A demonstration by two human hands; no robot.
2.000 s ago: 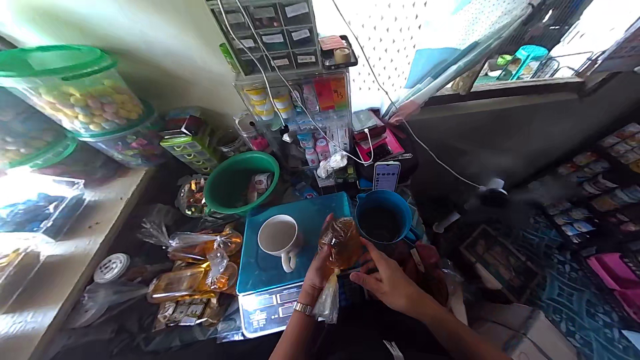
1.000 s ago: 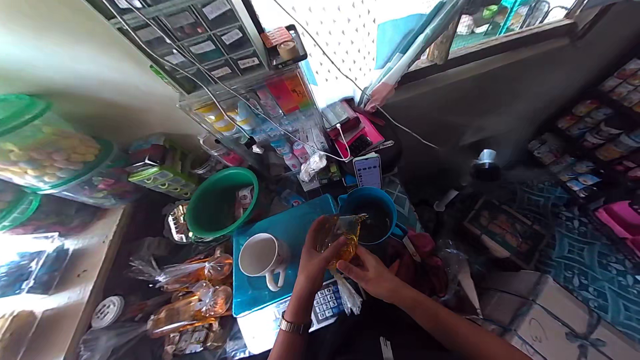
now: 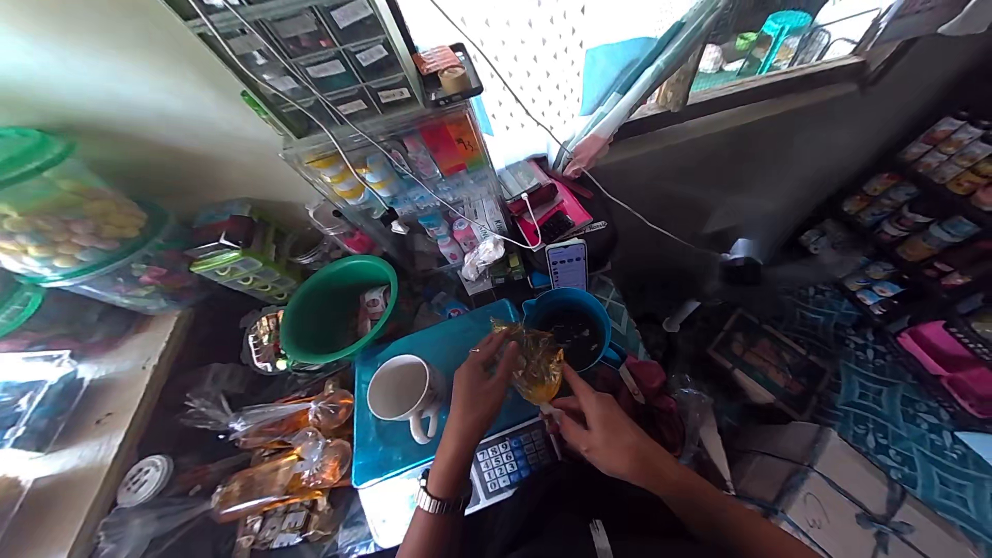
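A small clear plastic bag of amber liquid (image 3: 536,364) is between my hands, above the front right of a blue digital scale (image 3: 387,469). My left hand (image 3: 484,384) grips the bag's left side. At its lower end, the fingers of my right hand (image 3: 593,422) pinch a pale twisted part. On the scale's plate, left of my hands, stands a white mug (image 3: 399,387). A blue pitcher (image 3: 593,310) with dark contents stands just behind the bag. More tied bags of amber liquid (image 3: 271,480) lie left of the scale.
A green basin (image 3: 291,310) stands behind the mug. A phone (image 3: 568,265) leans behind the pitcher, near a white charging cable (image 3: 535,225). Candy tubs (image 3: 70,232) line the left ledge. A tied cardboard box (image 3: 821,488) is at lower right, and a drawer unit (image 3: 333,62) stands at the back.
The bag has been turned and moved in my hands, and the fingers of my right hand have moved to its lower end. The mug remains on the scale. The view has shifted.
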